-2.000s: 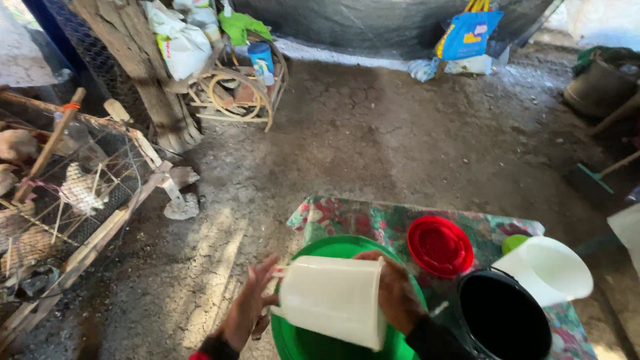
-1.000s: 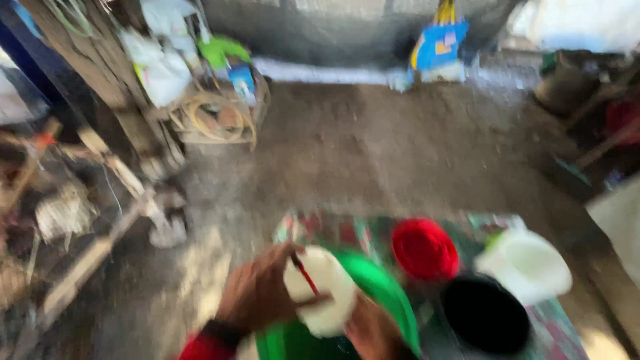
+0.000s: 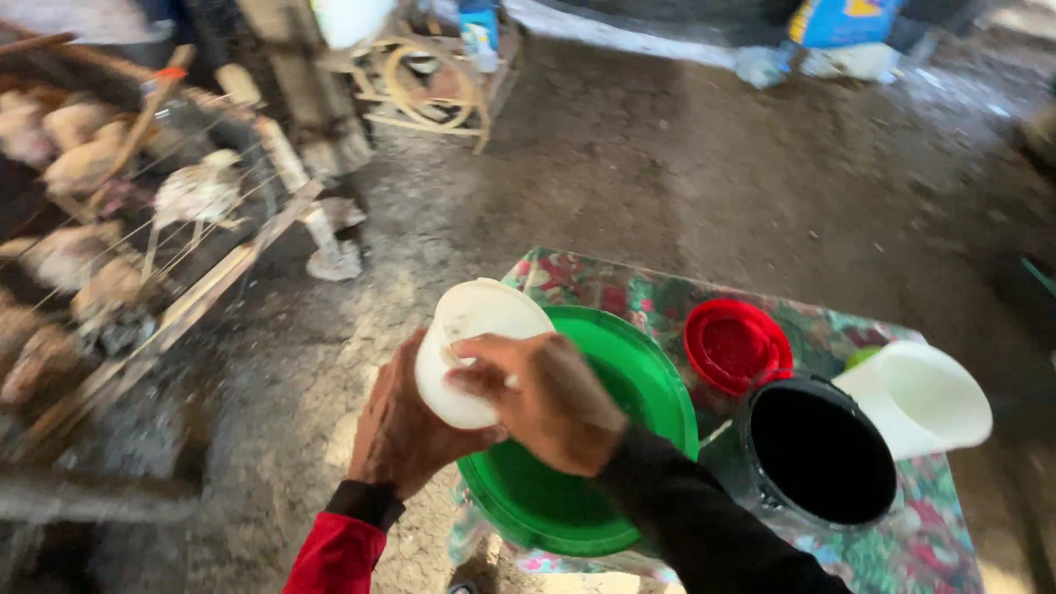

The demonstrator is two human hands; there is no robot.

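Note:
A white plastic container (image 3: 487, 309) is tilted above the left rim of a green plastic basin (image 3: 652, 355). My left hand (image 3: 404, 421) grips its side from the left and below. The fingers of my right hand (image 3: 544, 396) reach over its near side and touch it; whether they pinch something there is blurred. The basin stands on a table with a floral cloth (image 3: 577, 268). To its right are a red plastic lid (image 3: 734, 346), a black bucket (image 3: 817, 450) and a second white container (image 3: 924, 400) tipped on its side.
At the left, chickens (image 3: 198, 190) stand behind wire and wooden slats (image 3: 206, 289) next to a wooden post (image 3: 305, 82). Beyond the table, a cane frame (image 3: 433, 91) and a blue bag (image 3: 850, 21) rest on the dirt floor (image 3: 610, 157). A green object (image 3: 862, 356) lies behind the tipped container.
The white container has gone from lying sideways over the basin to tilted, with its end toward the upper left. My right hand has moved onto its near side.

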